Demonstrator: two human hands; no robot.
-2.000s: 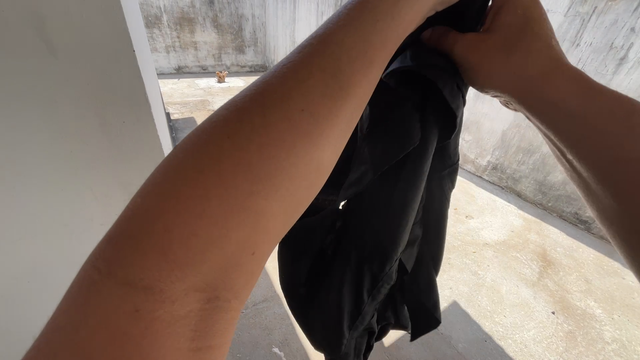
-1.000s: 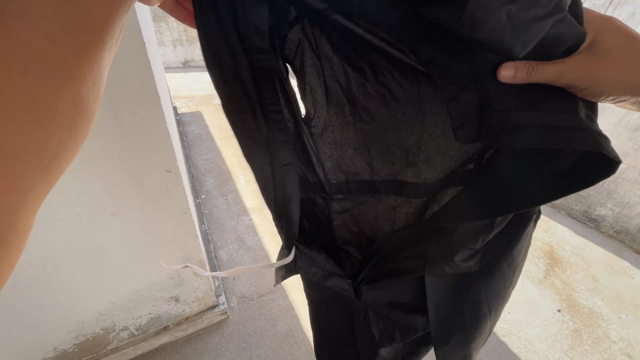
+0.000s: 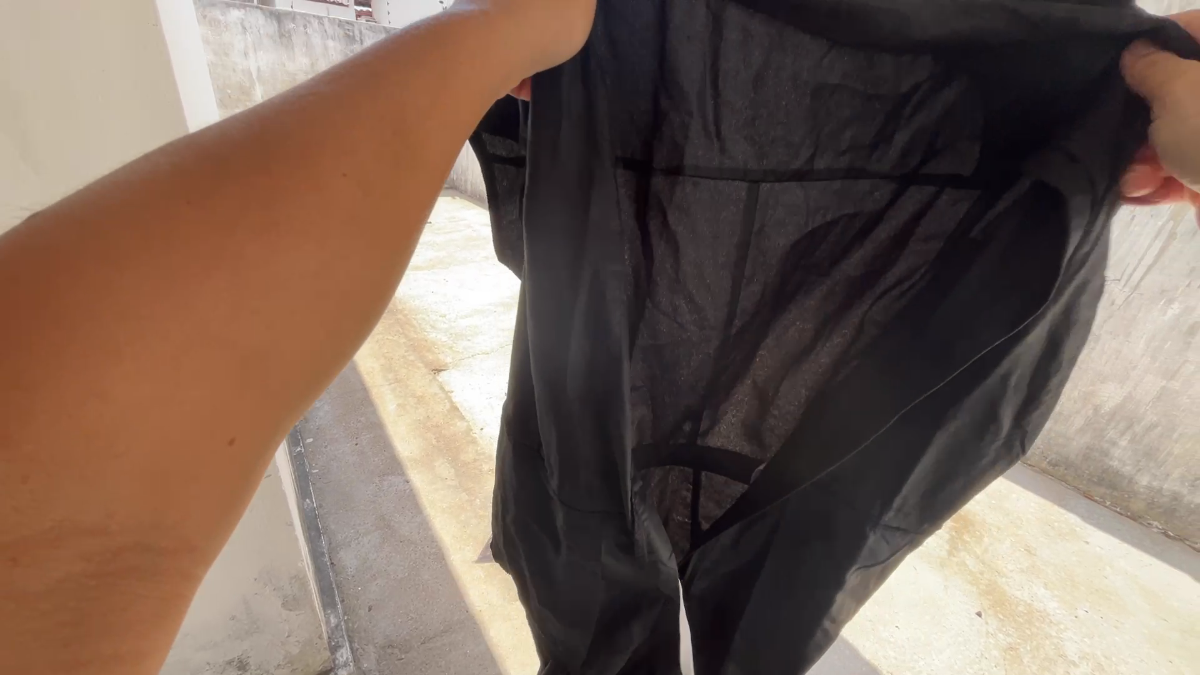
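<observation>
A black cloth garment [image 3: 825,309] with seams hangs spread in front of me, lit from behind so that its thinner panel looks see-through. Its lower part splits into two hanging parts. My left hand [image 3: 548,33] is at its upper left edge; the fingers are mostly hidden behind my wrist and the cloth, with a fingertip showing below. At the upper right, my right hand [image 3: 1167,122] pinches the garment's edge between thumb and fingers, partly cut off by the frame.
Beyond the garment lies a sunlit concrete floor [image 3: 450,375] with a band of shadow. A pale wall [image 3: 84,94] stands close on the left, its base edge running along the floor. Weathered concrete walls [image 3: 1144,375] rise at the right and at the back.
Two seconds ago the garment hung bunched with both hands near its top; now it is spread wide, with my hands far apart. The pale strip seen one second ago no longer shows plainly.
</observation>
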